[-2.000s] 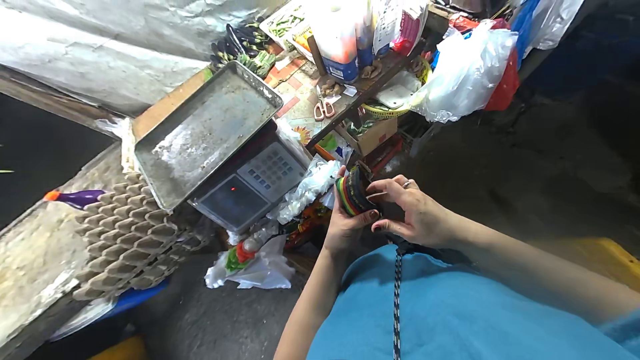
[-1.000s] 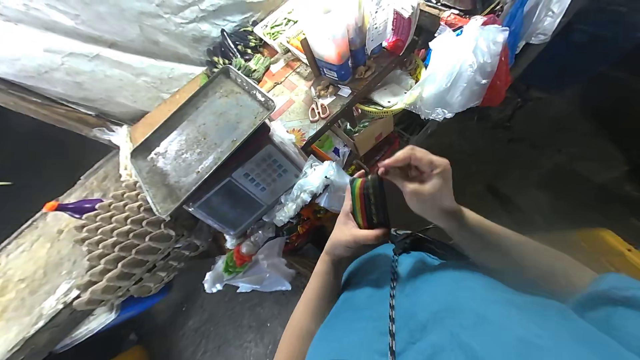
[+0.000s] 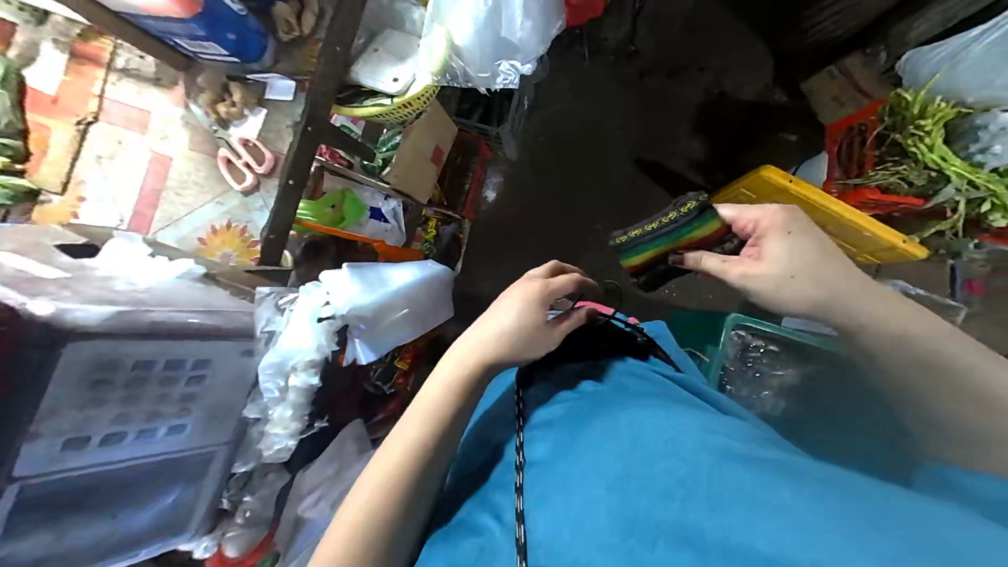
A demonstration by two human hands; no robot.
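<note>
My right hand (image 3: pixel 776 256) grips a small striped fabric pouch (image 3: pixel 669 236), black with green, yellow and red bands, held out to the right of my body. My left hand (image 3: pixel 535 315) is at my waist, its fingers curled on the edge of a black bag (image 3: pixel 587 342) worn over my blue shirt. Some thin dark cord and a bit of pink show beside those fingertips. A black-and-white braided cord (image 3: pixel 520 472) runs down from the bag.
On the left are a digital scale (image 3: pixel 134 402), crumpled plastic bags (image 3: pixel 299 370) and a counter with pink-handled scissors (image 3: pixel 244 161). A yellow crate (image 3: pixel 827 213), leafy greens (image 3: pixel 937 150) and a green-rimmed tub (image 3: pixel 732 339) stand at the right. A white plastic bag (image 3: pixel 496 39) hangs at the top.
The pouch was in my left hand one second ago, with the right beside it; now the right holds it, farther right. The left has moved onto the bag. The view has swung right.
</note>
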